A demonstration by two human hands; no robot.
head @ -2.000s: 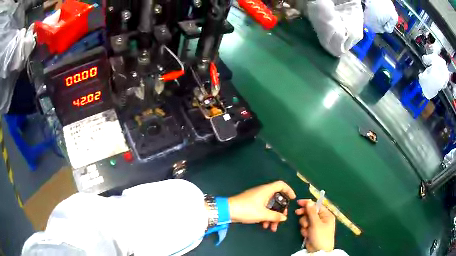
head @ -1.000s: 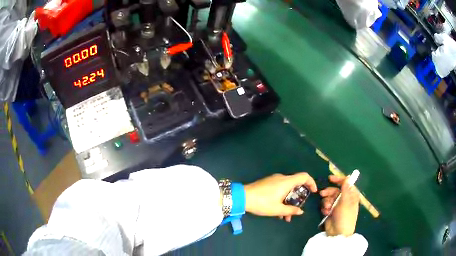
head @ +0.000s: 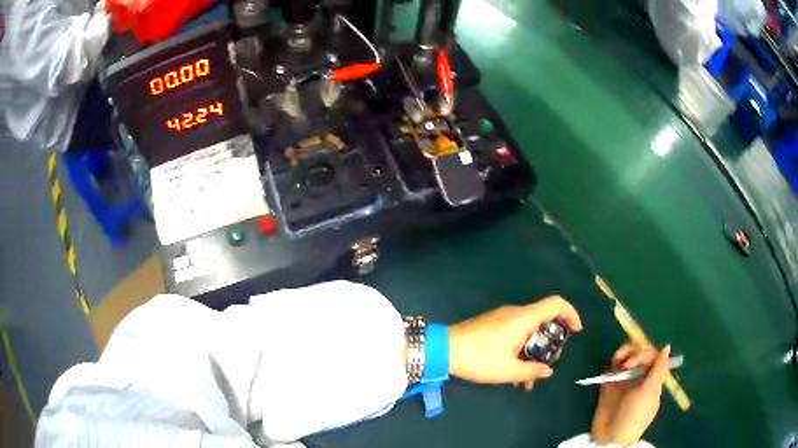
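My left hand [head: 503, 344] holds a watch housing [head: 546, 342] between thumb and fingers above the dark green mat, its open side with small parts facing up. A blue strap and a metal bracelet are on the left wrist. My right hand [head: 632, 398] holds white tweezers [head: 626, 375] near the yellow tape strip. The dark tip points left toward the housing, not touching it. Another unit sits in the machine's right nest, with its display module [head: 460, 178] hanging over the front by an orange flex cable [head: 444, 144].
The black timed press fixture [head: 297, 252] stands at the left with red digits, a printed sheet [head: 208, 190] and red-handled clamps [head: 356, 72]. Its left nest [head: 324, 186] holds no watch unit. Yellow tape [head: 652, 351] runs beside the right hand. A small part [head: 737, 237] lies far right. People in white sleeves are at the top.
The view has shifted, so the machine appears further right. The tweezers have swung from upright to nearly level, tip now toward the housing. The upper digits stay at 00.00; the lower went from 42.02 to 42.24.
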